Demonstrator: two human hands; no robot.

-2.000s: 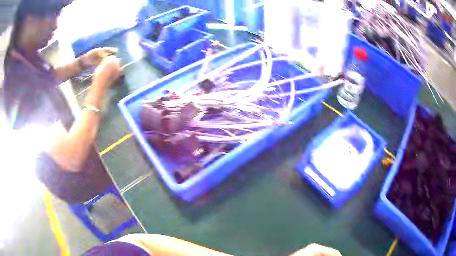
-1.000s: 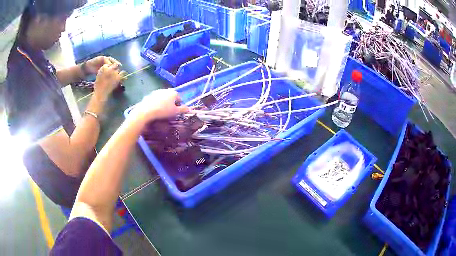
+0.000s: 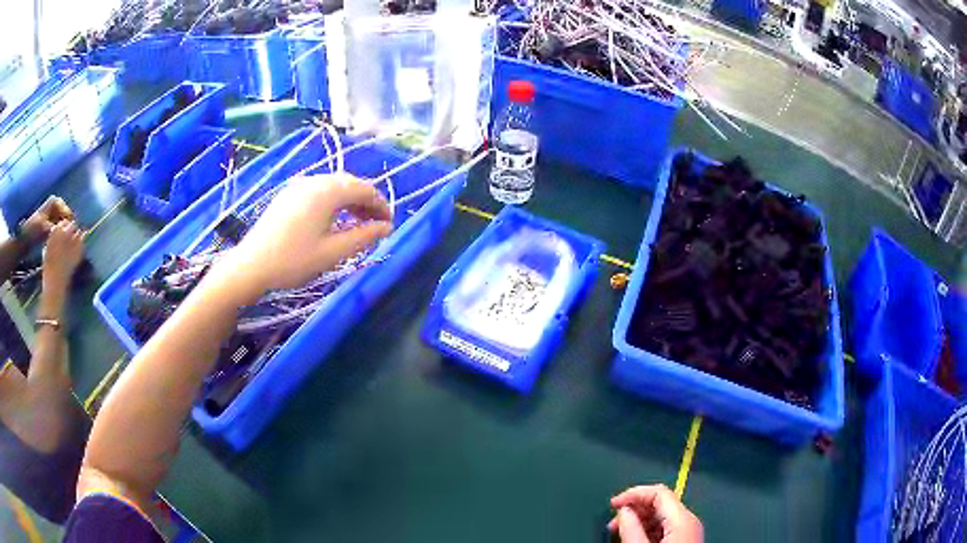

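My left hand [image 3: 318,228] is over the large blue bin [image 3: 318,366] of wire harnesses, palm down, thumb and fingers curled. Whether it holds a wire is hidden. Pale cables and black connectors [image 3: 159,292] lie in that bin. My right hand [image 3: 657,517] is at the bottom edge, partly cut off, with curled fingers. Something dark shows between them, too small to name. A small blue bin [image 3: 477,361] holds a clear bag with tiny silver pieces [image 3: 516,297]. A large blue bin [image 3: 732,401] on the right is full of black housings [image 3: 732,276].
A red-capped bottle [image 3: 514,149] stands behind the small bin. Another bin of pale-wired harnesses [image 3: 583,122] is at the back. More blue bins [image 3: 901,297] are far right and stacked bins [image 3: 164,159] back left. A co-worker's hands and arm [image 3: 53,265] are at the left edge.
The view has turned right. My left hand has moved from the connector end of the harness bin towards its right side. My right hand has come into view at the bottom.
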